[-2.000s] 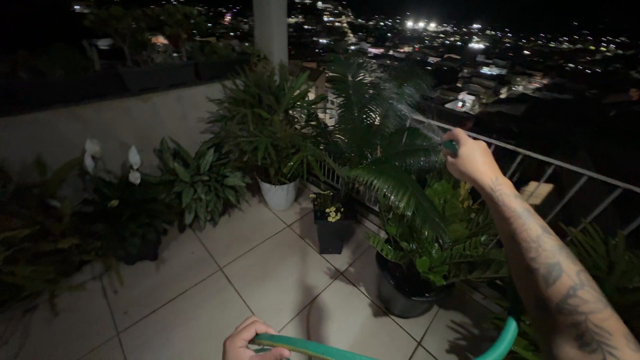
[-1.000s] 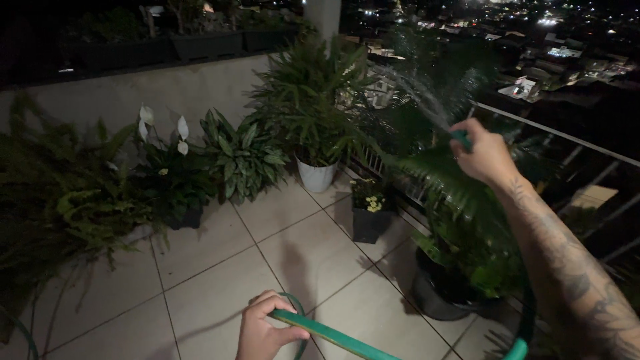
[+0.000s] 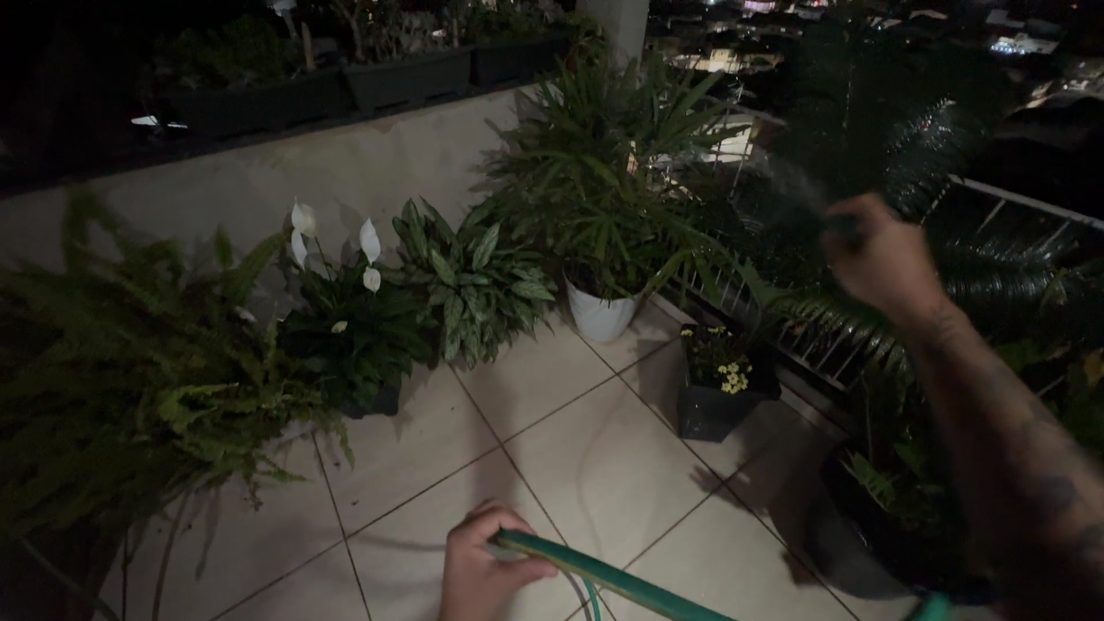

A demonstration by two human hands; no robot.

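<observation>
My left hand [image 3: 492,561], low in the centre, grips a green garden hose [image 3: 612,576] that runs off to the lower right. My right hand [image 3: 884,254] is closed around the dark green end of the hose, and a faint water spray [image 3: 789,181] leaves it toward the upper left. Beyond that hand are the fronds of a palm [image 3: 914,147]. To its left stands a leafy plant [image 3: 604,190] in a white pot [image 3: 600,312]. A square dark pot [image 3: 720,410] with small yellow flowers [image 3: 734,377] sits on the tiles.
A large black pot [image 3: 862,535] stands at the lower right beside the metal railing [image 3: 1026,203]. Along the low wall [image 3: 345,172] are a fern [image 3: 129,371], a white-flowered peace lily [image 3: 354,336] and a variegated plant [image 3: 466,276]. Planter boxes [image 3: 410,82] line the wall's top.
The view has swung left and down, showing more of the fern and wall. Both hands keep their hold on the hose, and the spray still points up and left.
</observation>
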